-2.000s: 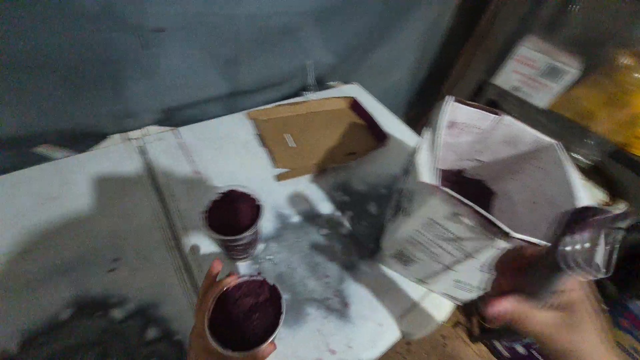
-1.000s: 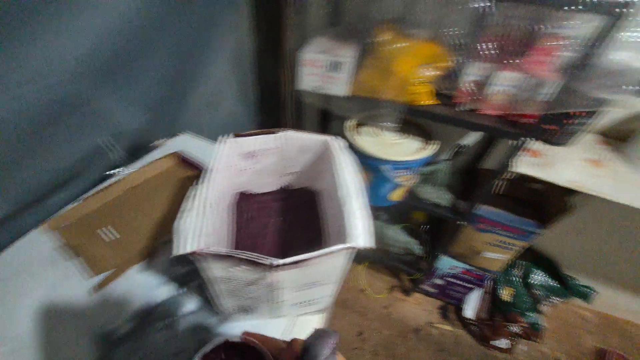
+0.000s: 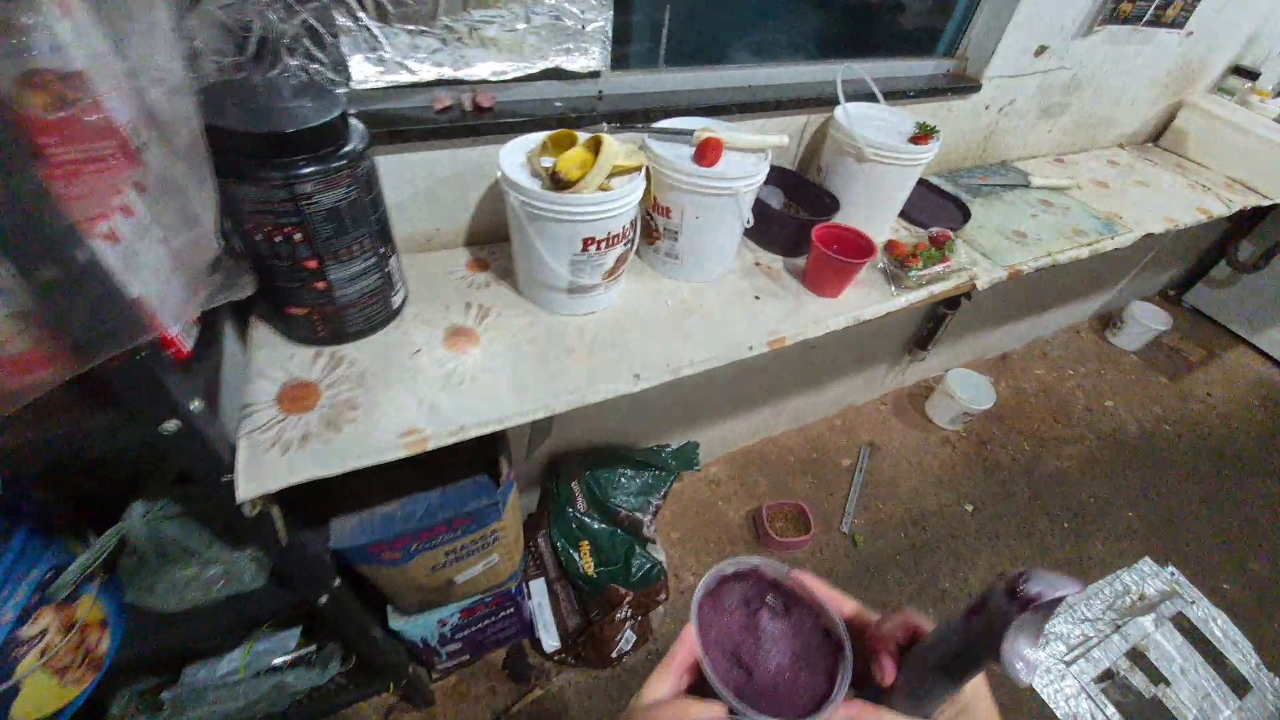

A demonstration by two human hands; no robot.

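At the bottom of the head view, my left hand (image 3: 675, 680) holds a clear plastic cup filled with a purple frozen mixture (image 3: 770, 640). My right hand (image 3: 900, 650) is closed around the dark handle of a scoop (image 3: 1030, 620), whose head is smeared with purple. Fingers reaching the cup's right side seem to belong to a hand there; the overlap makes it hard to tell whose. A counter with a flowered cover (image 3: 620, 345) stands ahead, bearing white buckets (image 3: 570, 240), a banana in its open peel (image 3: 580, 165), a red cup (image 3: 838, 260) and a pack of strawberries (image 3: 920, 255).
A large black tub (image 3: 305, 220) stands at the counter's left end. Below are cardboard boxes (image 3: 430, 550) and a green plastic bag (image 3: 610, 530). On the floor are a small pink bowl (image 3: 786, 526), white pails (image 3: 962, 398) and a foil-covered frame (image 3: 1160, 640).
The view has swung far right, from the white surface with the purple-filled carton to the counter. The second filled cup seen two seconds ago is out of view.
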